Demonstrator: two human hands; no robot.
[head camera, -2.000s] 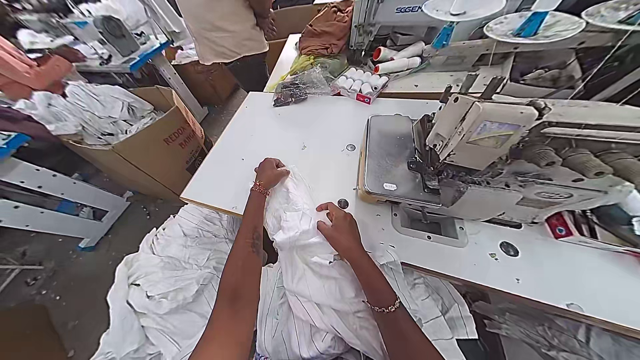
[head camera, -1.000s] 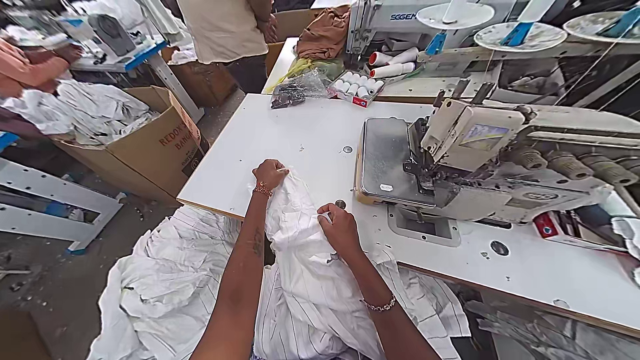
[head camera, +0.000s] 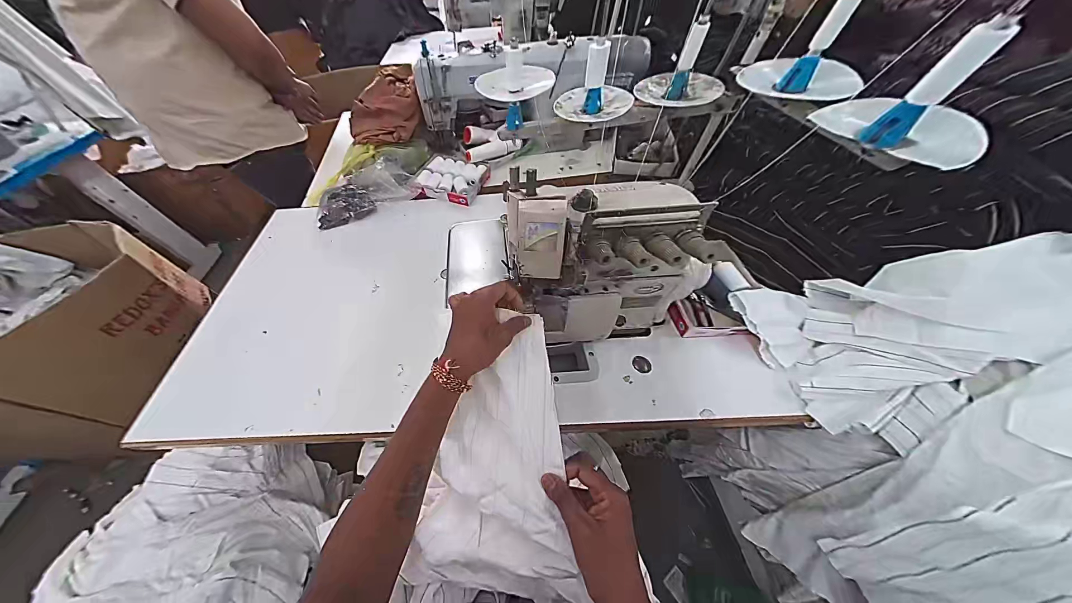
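Observation:
White fabric (head camera: 507, 419) is stretched between my two hands and hangs over the front edge of the white sewing table (head camera: 335, 335). My left hand (head camera: 486, 327) grips its upper end, right at the needle area of an overlock sewing machine (head camera: 603, 260). Lower down, off the table's edge, my right hand (head camera: 590, 502) pinches the fabric's right edge between thumb and fingers. The machine's metal plate (head camera: 476, 255) lies just beyond my left hand, which hides the presser foot.
Piles of white cloth lie at lower left (head camera: 201, 519) and at right (head camera: 938, 402). A cardboard box (head camera: 92, 335) stands left. Behind are a box of white thread spools (head camera: 452, 177), a plastic bag (head camera: 360, 193), thread stands (head camera: 595, 102) and a person (head camera: 193, 84).
My left hand has moved with the fabric from the open tabletop to the machine's needle area. My right hand is now below the table edge. The view has turned right.

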